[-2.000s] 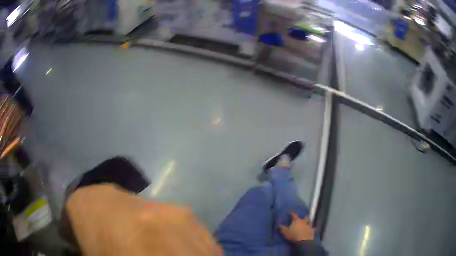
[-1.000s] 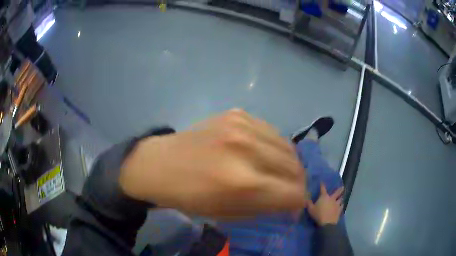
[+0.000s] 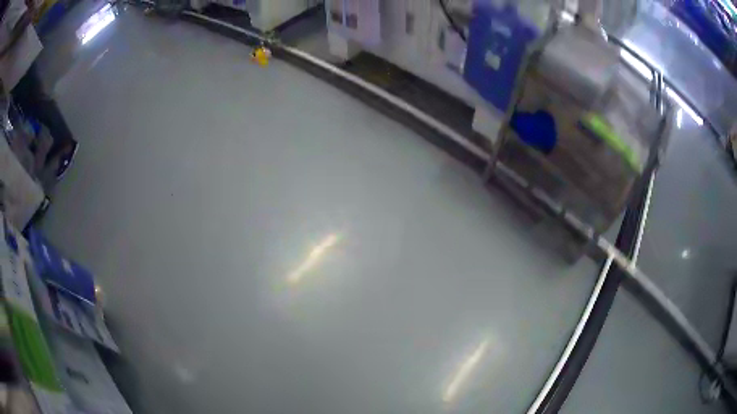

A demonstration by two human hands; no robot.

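Observation:
Neither my left hand nor my right hand is in the picture. The smooth grey-green floor (image 3: 242, 178) fills most of the view in front of me. At the lower left edge are flat sheets or boxes (image 3: 77, 364), white with green, and a blue item (image 3: 63, 271) beside them. They are blurred and cut off by the edge.
A wire shelf cart (image 3: 566, 214) stands at the upper right, holding a blue cloth-like item (image 3: 536, 129) and a green item (image 3: 610, 139). A black-and-white edge strip (image 3: 590, 323) crosses the floor at right. White cabinets (image 3: 388, 32) stand at the top. A small yellow object (image 3: 260, 55) lies by the strip.
Both hands, my legs, the shoe and the machine with its copper tubes have left the picture. The view has turned, and more floor and the cart now show.

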